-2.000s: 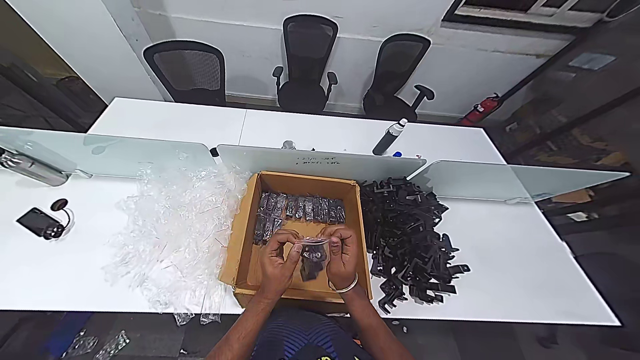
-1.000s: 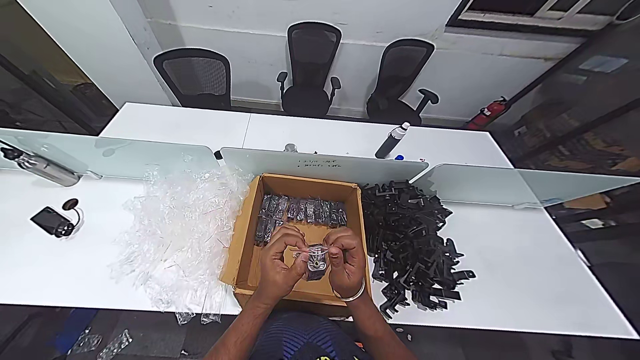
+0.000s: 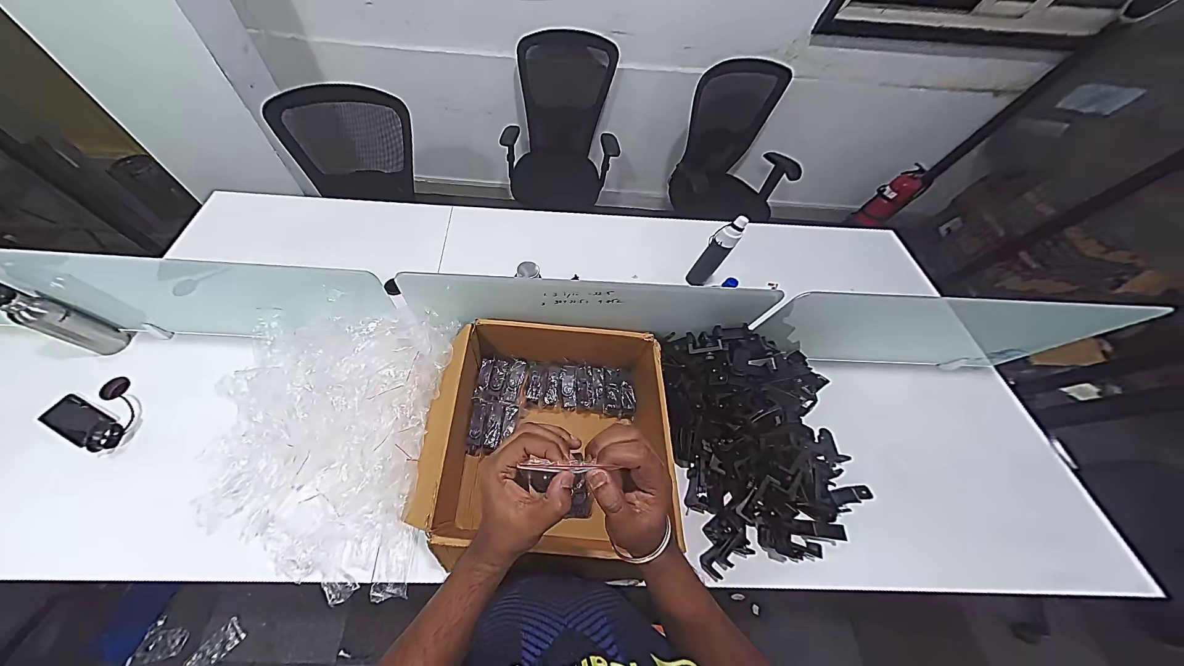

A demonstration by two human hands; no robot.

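My left hand [image 3: 525, 495] and my right hand [image 3: 631, 490] pinch the top edge of a clear plastic bag [image 3: 566, 465] with a reddish strip. A black part [image 3: 580, 500] shows below the bag's edge, partly hidden by my fingers. Both hands are over the near half of an open cardboard box [image 3: 675, 462]. Inside its far side, bagged black parts [image 3: 578, 388] lie in rows. A heap of clear plastic bags [image 3: 324, 425] spreads left of the box, and a pile of black brackets [image 3: 758, 435] lies to its right.
Glass dividers [image 3: 592, 301] run across the white table [image 3: 925, 481] behind the box. A steel bottle [image 3: 69, 319] and a small black device [image 3: 83, 423] are at the left. Beyond the dividers lies a dark bottle with a white top [image 3: 717, 252]. Office chairs [image 3: 560, 120] stand farther back.
My fingers have shifted along the bag's top edge, with the thumbs now close together. The bag's dark content shows less plainly than two seconds ago.
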